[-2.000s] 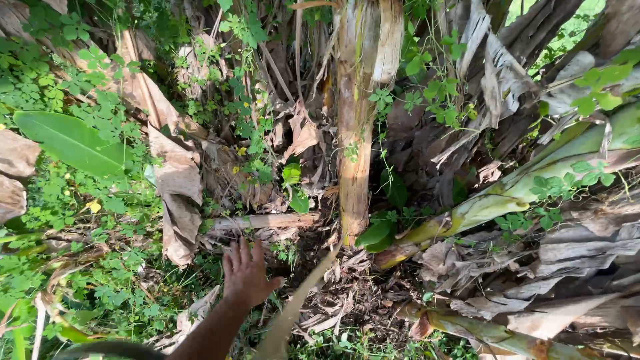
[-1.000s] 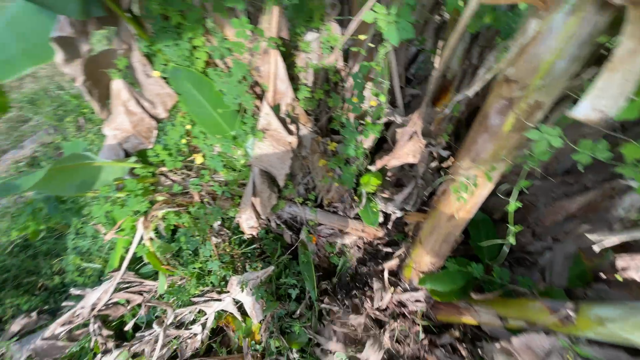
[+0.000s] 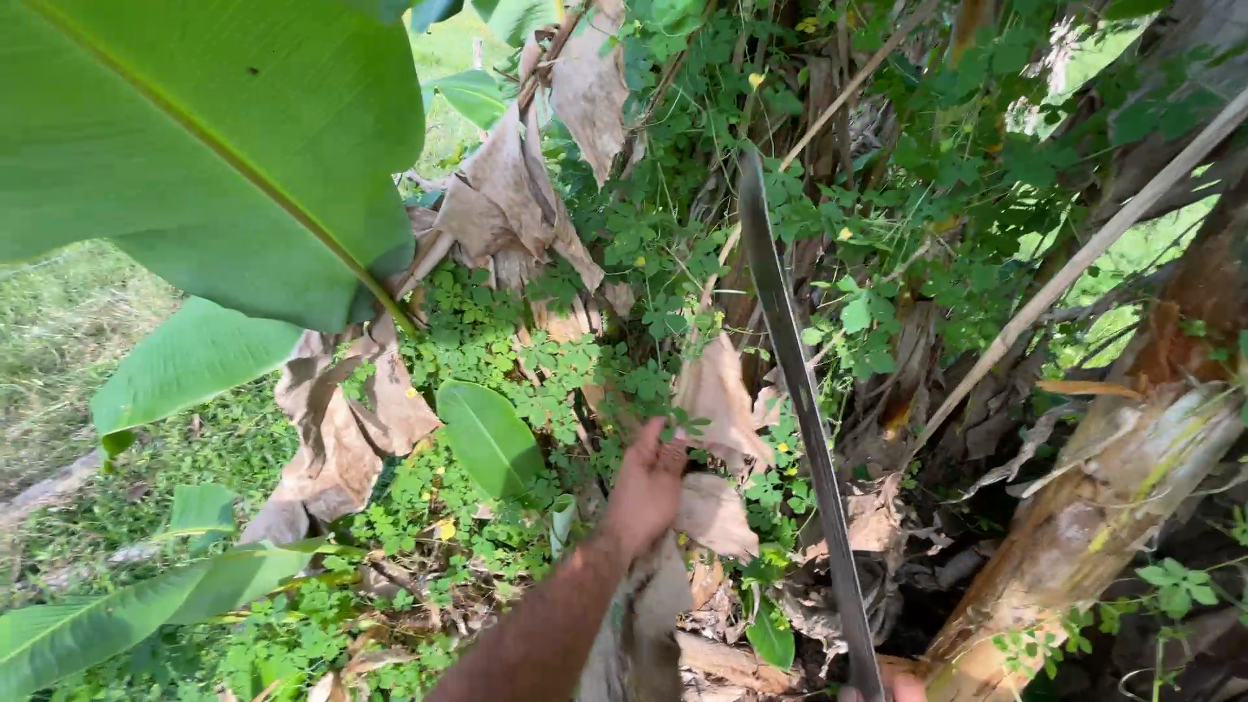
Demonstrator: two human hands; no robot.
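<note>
My left hand (image 3: pixel 648 487) reaches in at the centre, its fingers curled at a dry brown banana leaf (image 3: pixel 721 400) and some green vine; whether it grips either is hard to tell. At the bottom edge, right of centre, my right hand (image 3: pixel 902 682) shows only in part, closed around the lower end of a machete. The long dark blade of the machete (image 3: pixel 804 390) points up and slightly left, in front of the vines. Its handle is out of view.
A thick banana pseudostem (image 3: pixel 1092 526) leans at the right, with a thin dry stalk (image 3: pixel 1082 273) beside it. One large green banana leaf (image 3: pixel 224 156) fills the upper left. Clover-like vines (image 3: pixel 877 214) and hanging dry leaves (image 3: pixel 507 195) surround the hands. Grass lies at the far left.
The view has swung left. My left hand, open over the litter by the stem two seconds ago, is now among the vines and dry leaves. The machete now stands upright in view.
</note>
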